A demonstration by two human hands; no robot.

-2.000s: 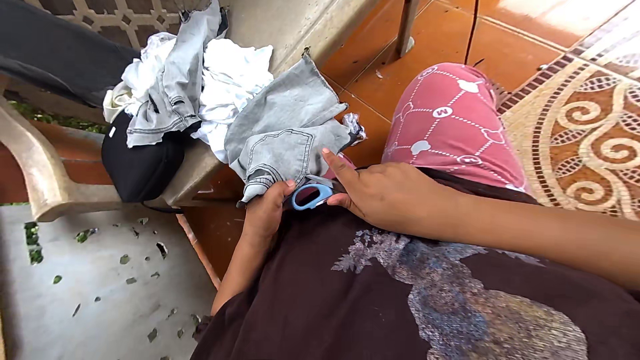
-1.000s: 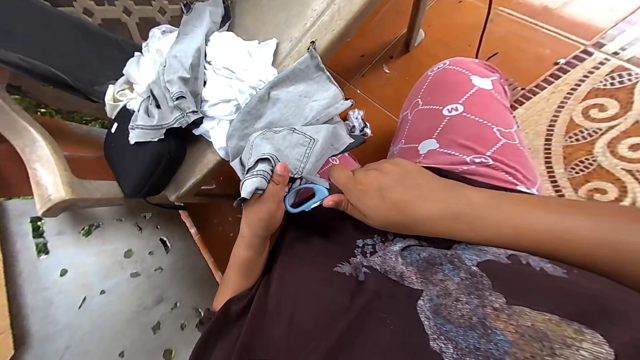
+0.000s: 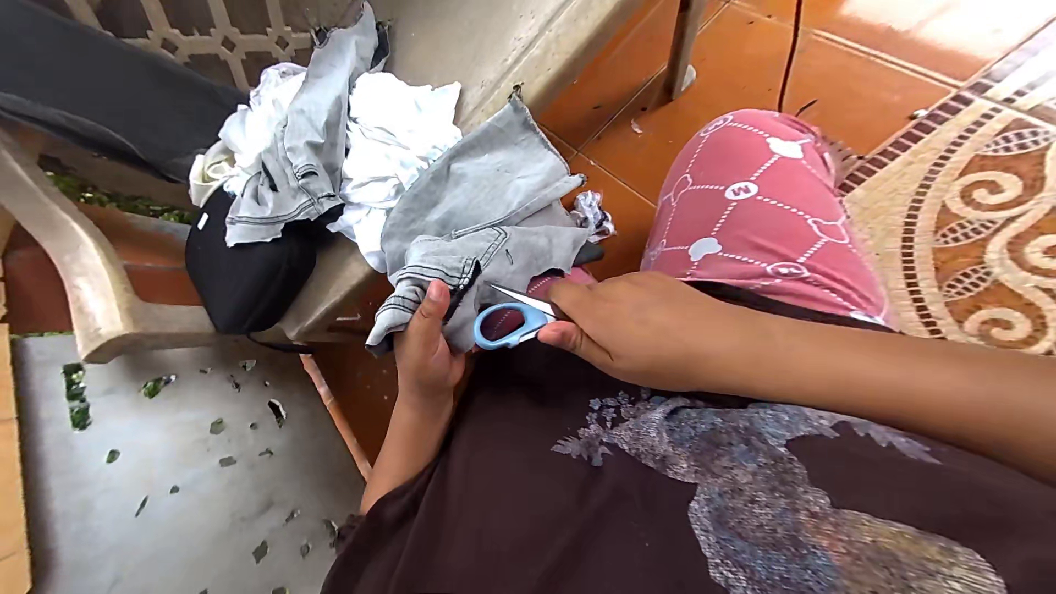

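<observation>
My left hand [image 3: 429, 346] grips the waistband-like stitched edge of a piece of grey denim [image 3: 483, 198], its thumb on top. My right hand [image 3: 643, 330] holds a pair of scissors with a light blue handle [image 3: 511, 324]. One handle loop lies between my hands and a pointed blade shows above it, against the grey cloth; the other handle part is hidden by my fingers. Beyond the denim in my hand, another grey denim piece [image 3: 305, 140] lies over white cloth [image 3: 400, 132] on a plastic chair.
The chair's seat edge [image 3: 569, 49] and armrest [image 3: 74, 247] are at the upper left. A black rounded item [image 3: 243, 264] sits by the armrest, and dark cloth [image 3: 107, 91] hangs behind. My knee in pink patterned cloth [image 3: 742, 206] is at the right, above an orange tiled floor [image 3: 866, 82].
My right index finger, stretched over the denim two seconds ago, is now drawn back to the scissors. A scissor blade now shows above the handle loop. My left hand still grips the denim.
</observation>
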